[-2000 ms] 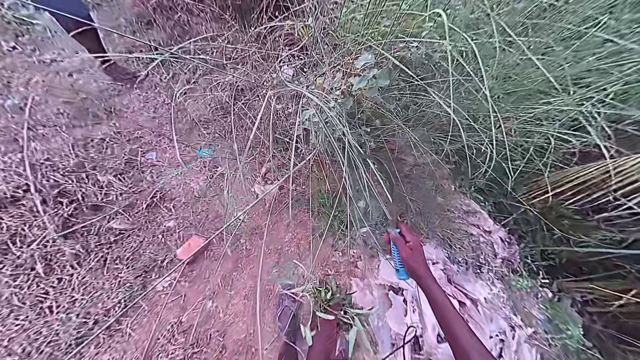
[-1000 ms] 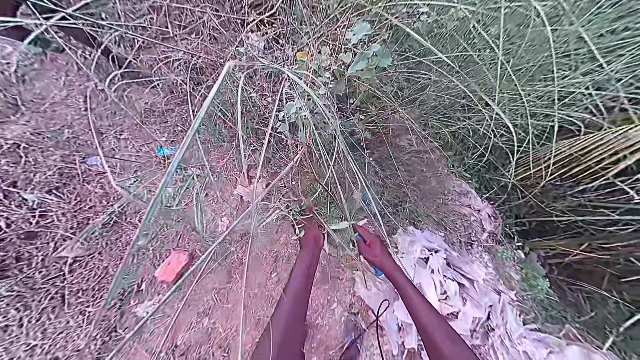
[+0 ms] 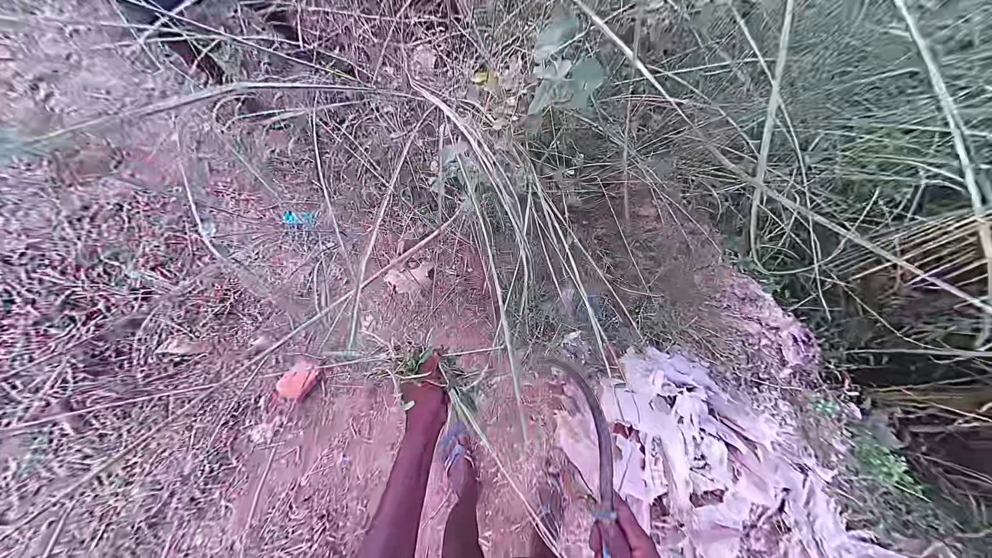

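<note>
My left hand (image 3: 425,372) is closed around a small bunch of cut green grass (image 3: 411,361), low over the bare soil. At the bottom, right of my feet, my right hand (image 3: 620,535) grips the handle of a sickle. Its dark curved blade (image 3: 601,434) rises from the fist and bends to the left at the top. Long grass stalks (image 3: 504,194) arch down in front of both hands. Most of the sickle's handle is hidden by my fingers.
Torn whitish plastic sheeting (image 3: 697,442) lies on the right. An orange-red brick piece (image 3: 297,380) and a turquoise scrap (image 3: 299,219) are on the left. Dense tall grass (image 3: 868,139) borders the right. At the upper left, part of a person's leg (image 3: 198,58) shows behind stalks.
My hands, close together a second ago, are now apart: the left holds grass farther left, and the right has drawn back toward the bottom with the sickle.
</note>
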